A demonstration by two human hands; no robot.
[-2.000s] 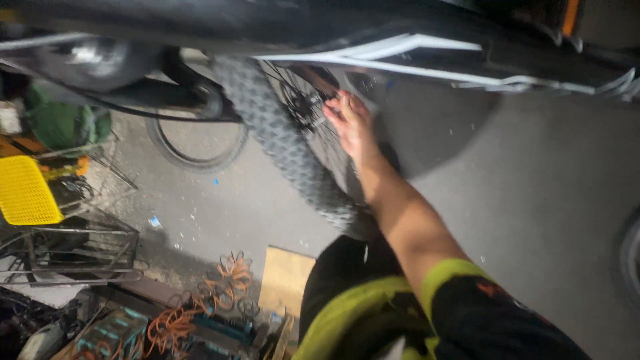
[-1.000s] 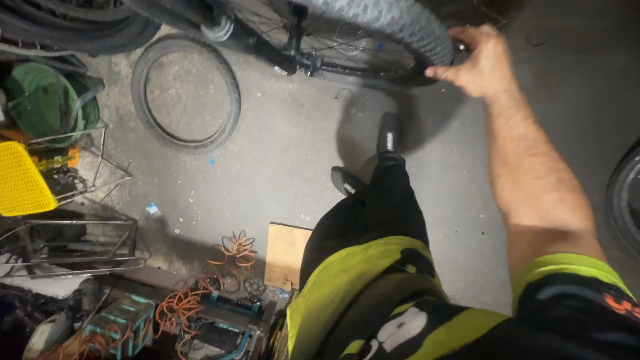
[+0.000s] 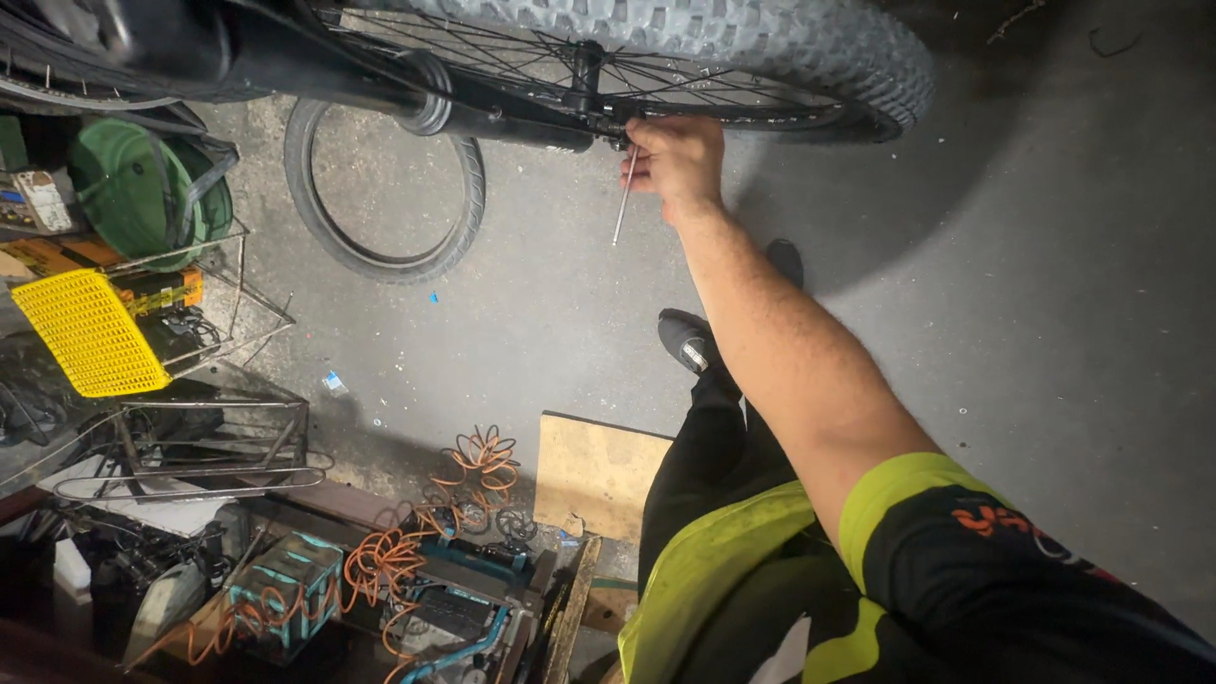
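Observation:
My right hand is at the lower end of a black fork leg, beside the wheel's axle. Its fingers are closed around a thin metal rod, which sticks out toward my body; its other end is hidden by the fingers. Just beyond the hand is the wheel hub with black spokes and a rim. A knobby grey bicycle tire runs across the top of the head view, cut off by the frame edge. My left hand is not in view.
A loose tire lies on the concrete floor. At left are a green basin, a yellow plastic basket and metal racks. Orange cable, a teal-edged crate and a wooden board lie near my legs.
My right hand has moved from the tire's outer edge to the axle end of the fork. The metal rod now shows in it.

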